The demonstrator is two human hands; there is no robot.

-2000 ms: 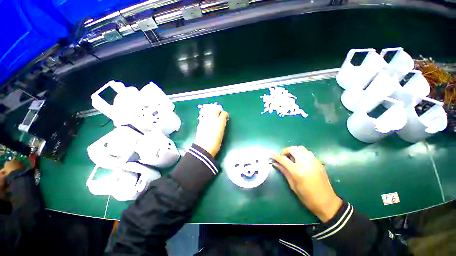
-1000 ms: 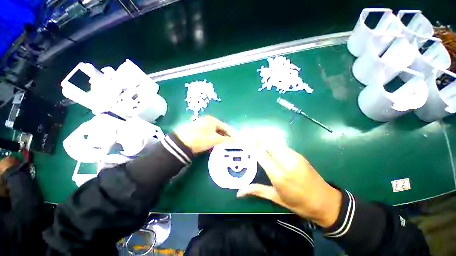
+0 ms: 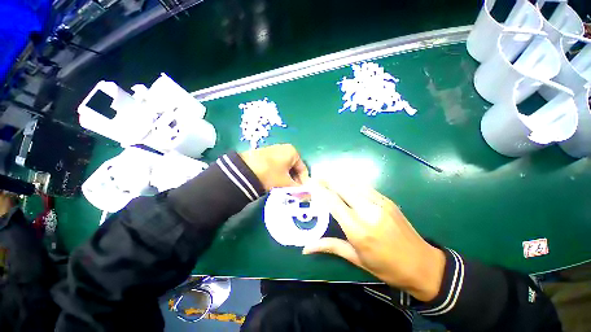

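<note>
A white plastic housing [image 3: 280,222] stands upright in front of me, its round end face with dark slots and a curved opening facing up. My right hand [image 3: 382,237] holds it, fingers along the far right side and thumb at the near edge. My left hand [image 3: 277,170] is at the far edge of the end face, fingertips pinched together; whether a small part is between them cannot be seen. A small screwdriver [image 3: 402,149] lies on the bench beyond my right hand. Two piles of small white parts lie at the far side, left [image 3: 259,120] and right [image 3: 370,89].
White housings lie stacked at left [image 3: 146,123]; others stand close together at right [image 3: 528,113]. A paper label [image 3: 535,248] is near the right front edge. A metal rail [image 3: 337,59] runs behind. A dark box [image 3: 58,155] and part of another person [image 3: 23,253] are at far left.
The screwdriver has come to lie on the bench. My left hand has moved from the left pile to the housing, and my right hand has moved onto the housing's side. The view has shifted.
</note>
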